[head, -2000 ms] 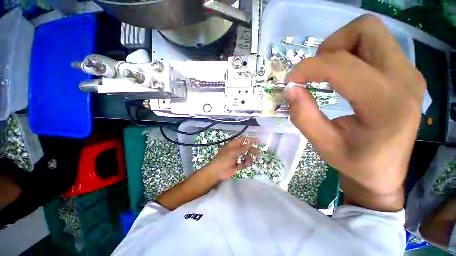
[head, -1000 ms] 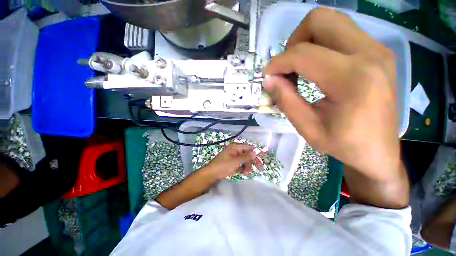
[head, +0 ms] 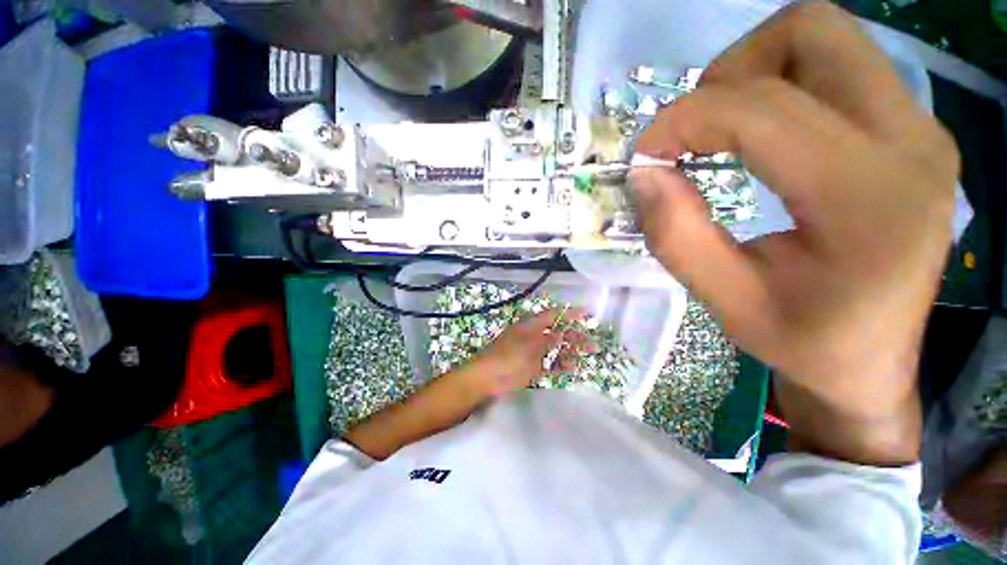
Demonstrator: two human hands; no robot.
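Observation:
My right hand [head: 806, 210] pinches a small white component [head: 654, 161] between thumb and index finger, just right of the machine nest [head: 602, 177]. A thin dark stem shows on the right side of the fingers. The assembly head [head: 519, 177] with its exposed spring is left of the nest. My left hand [head: 530, 351] is in the lap tub [head: 660, 331] among loose white-and-green components [head: 469, 315], fingers spread and blurred; whether it holds a piece cannot be told.
The output tub [head: 596, 44] with sparse pieces is behind my right hand. The steel bowl [head: 431, 66] stands behind the machine. A blue bin [head: 144, 166] is left, with a red stool [head: 237, 359] below it. Black cables [head: 387, 298] loop over the lap tub. A neighbour's arm [head: 44, 408] shows at left.
My right hand went in to the nest and has moved back right with a component. My left hand's fingers closed together and are now spread again in the lap tub.

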